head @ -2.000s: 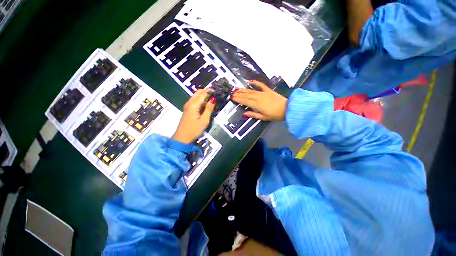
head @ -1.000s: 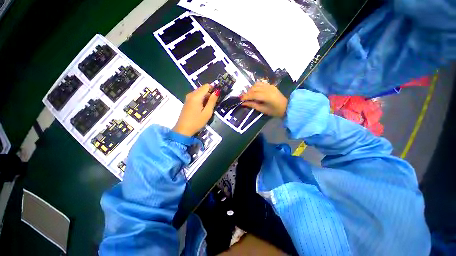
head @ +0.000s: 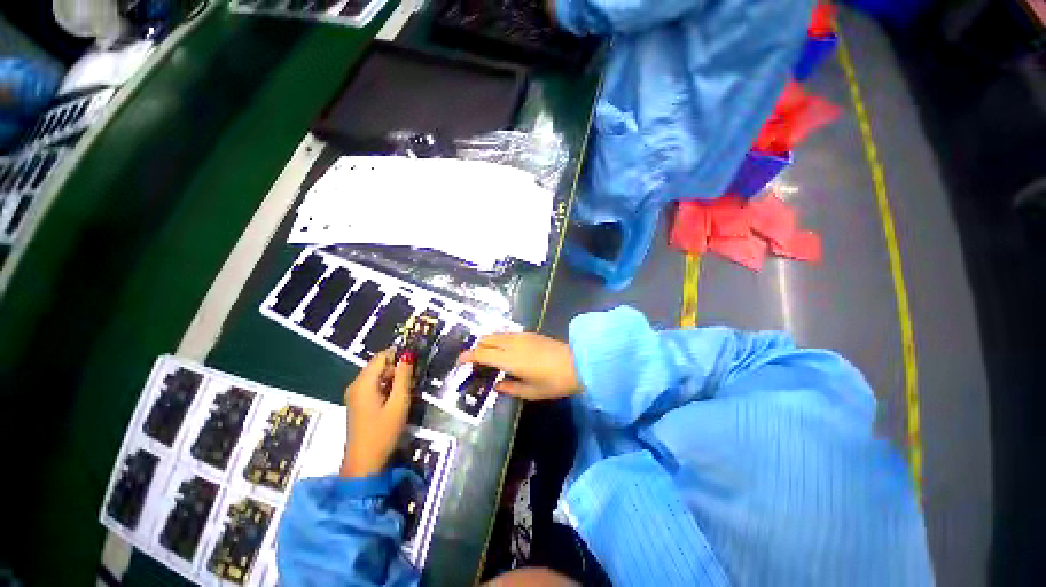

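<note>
My left hand (head: 377, 404) holds a circuit board (head: 415, 342) with gold pads between thumb and fingers, above a white sticker sheet. My right hand (head: 530, 365) is at the sheet's near right end, with its fingertips down at a black piece; whether it grips the piece cannot be told. The sticker sheet (head: 279, 311) carries a row of black board-shaped pieces. The white board tray (head: 159, 462) lies to the left, with two rows of boards. Some boards in it are all black and others show gold pads. My left sleeve covers part of the tray.
White liner sheets (head: 427, 206) lie beyond the sticker sheet, with crumpled clear plastic (head: 537, 157) beside them. A dark rectangular tray (head: 427, 94) is farther off. A person in a blue smock (head: 696, 98) is at the top. A green conveyor belt (head: 189, 184) runs along the left.
The view has swung, so more of the bench beyond shows. My right hand, earlier at the board, is now apart from it, lower at the sheet's end. My left hand still holds the board.
</note>
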